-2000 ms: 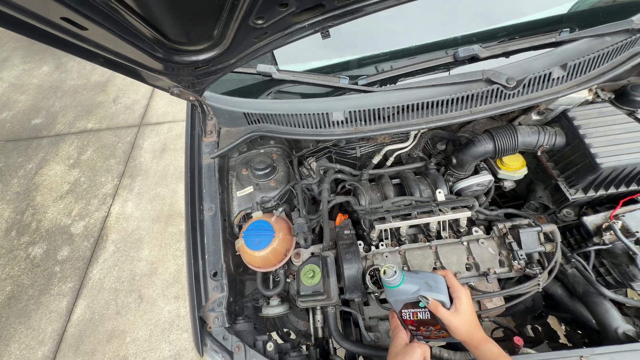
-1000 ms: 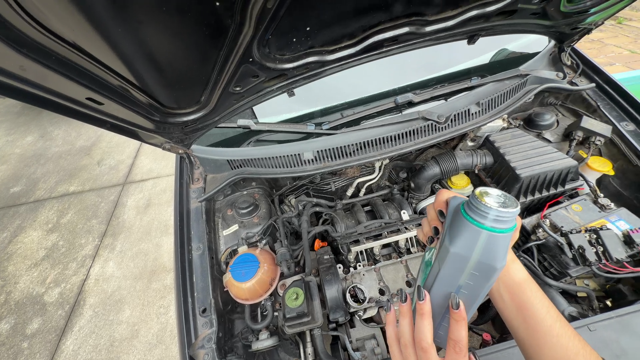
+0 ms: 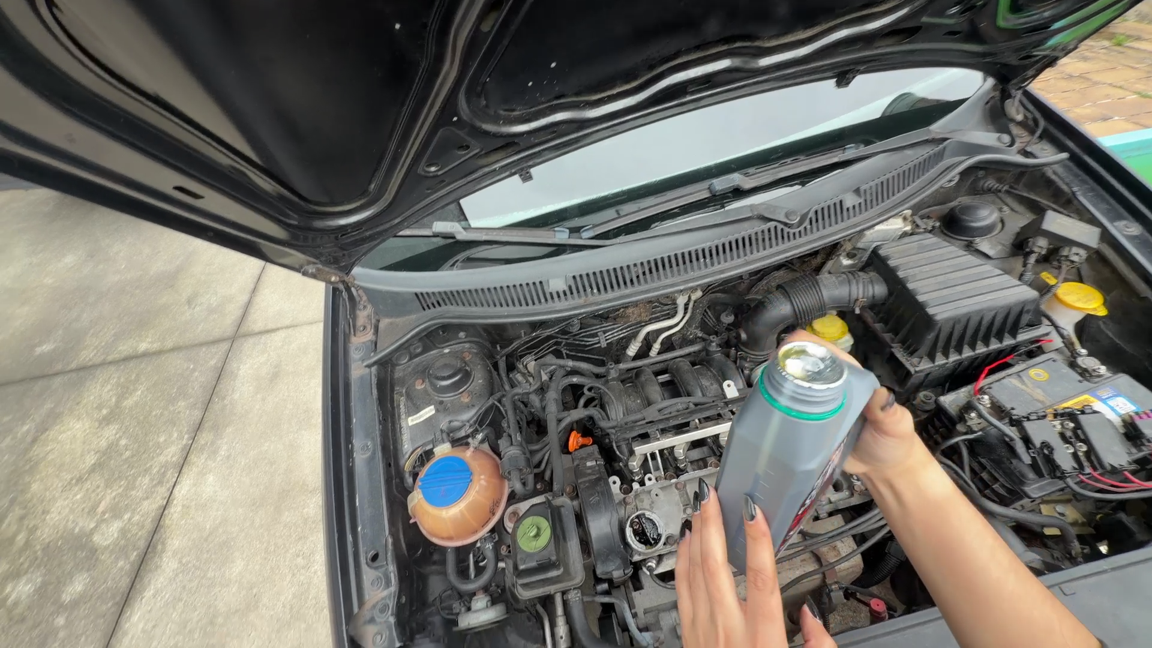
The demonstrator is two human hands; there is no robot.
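Observation:
A grey plastic motor oil bottle (image 3: 774,459) with a green ring and uncapped neck stands upright, slightly tilted, above the engine. Around its far right side curls my right hand (image 3: 886,432), gripping it. My left hand (image 3: 729,576) is at the bottle's lower left side, fingers extended; the frames do not settle whether it bears any weight. Below and left of the bottle is the uncovered oil filler hole (image 3: 645,531), dark and wet inside. The bottle's base is hidden behind my left fingers.
The raised hood (image 3: 360,117) hangs overhead. A coolant reservoir (image 3: 459,517) with a blue cap and a green-capped reservoir (image 3: 533,534) stand left. At right are the air filter box (image 3: 954,297), the battery (image 3: 1035,387) with red wires, and a yellow-capped reservoir (image 3: 1071,306).
Two seconds ago the bottle was tipped with its neck at the filler hole; it now stands upright, raised away from the hole. Both hands have moved with it. The view has shifted.

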